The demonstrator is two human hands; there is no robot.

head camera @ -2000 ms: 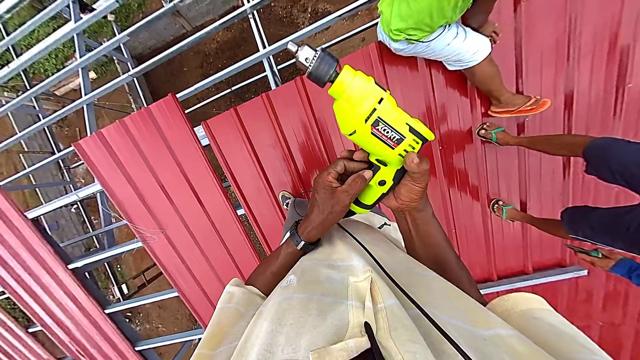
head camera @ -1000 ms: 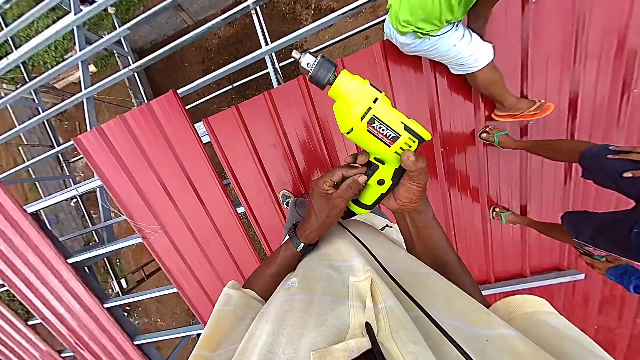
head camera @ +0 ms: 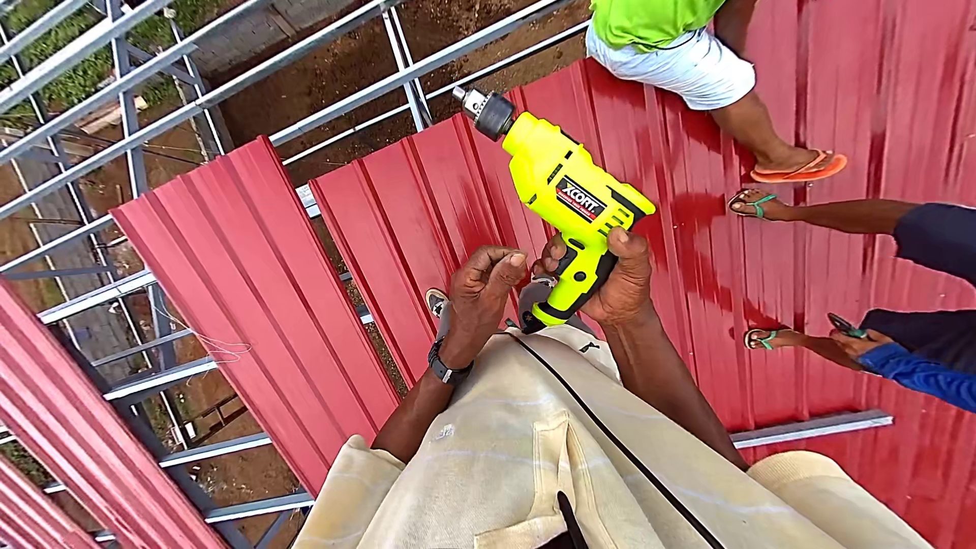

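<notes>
My right hand grips the black-and-yellow handle of a corded-type XCORT power drill, a forefinger at its trigger. The drill's keyed chuck points up and to the left, with a short metal socket bit in it. Just left of the handle, my left hand is off the drill, its thumb and fingertips brought together; whether something small is pinched there cannot be told. A black cord runs down over my cream shirt from near the base of the handle.
Red corrugated roofing sheets lie over steel purlins, with open gaps to the ground at left. A person in white shorts sits at the upper right. Another person's sandaled feet are at right. A loose metal channel lies on the sheets.
My left hand has come away from the drill's handle, which it touched in both earlier frames. My right hand still holds the drill. At right, the other person's hand near the knee is no longer seen.
</notes>
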